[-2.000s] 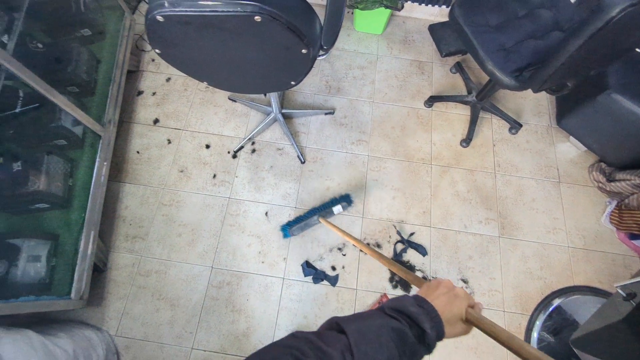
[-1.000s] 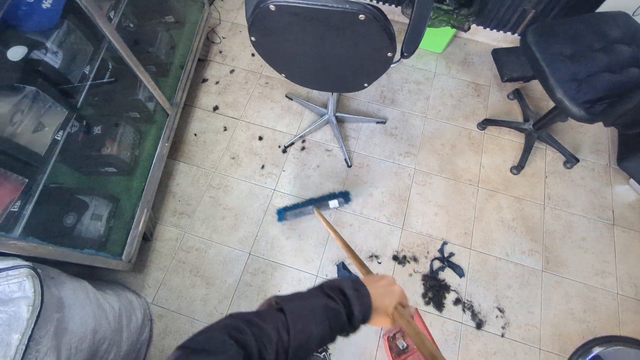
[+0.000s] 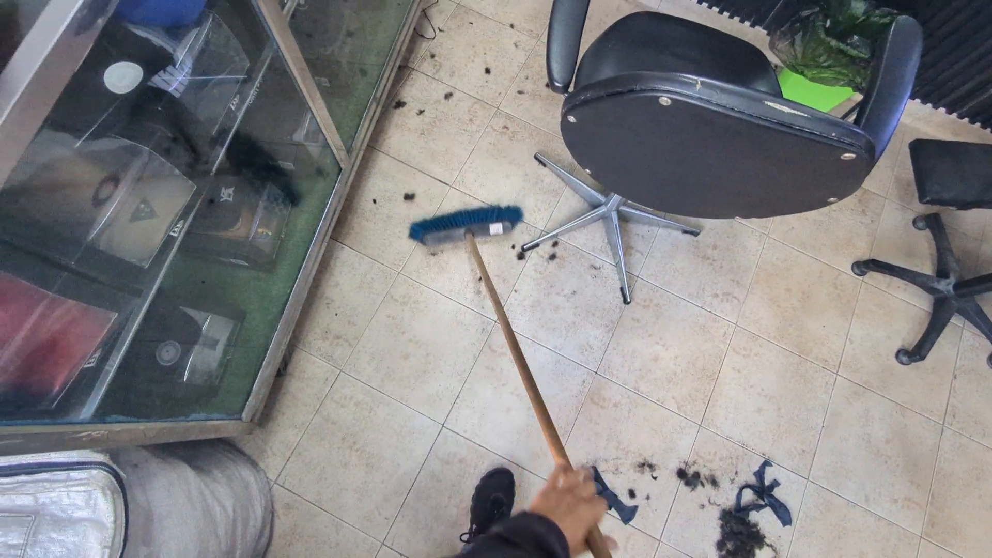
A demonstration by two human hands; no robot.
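My left hand, in a dark sleeve, is closed around the wooden broom handle at the lower middle. The handle runs up and left to a broom head with blue bristles, which rests on the tiles between the glass case and the chrome chair base. Small dark hair clumps lie near the bristles. Close to my left hand, on its right, is a dark cloth strip; farther right lie a larger hair pile and another dark strip. My right hand is out of view.
A glass display case holding boxed caps stands left, with a grey bag below it. A black salon chair stands upper right, near a green bin and a wheeled black base. My dark shoe shows at bottom.
The broom head has moved up and left over the floor, nearer to the chair base and the display case. The red object beside my hand a second ago is out of view. The view has shifted left.
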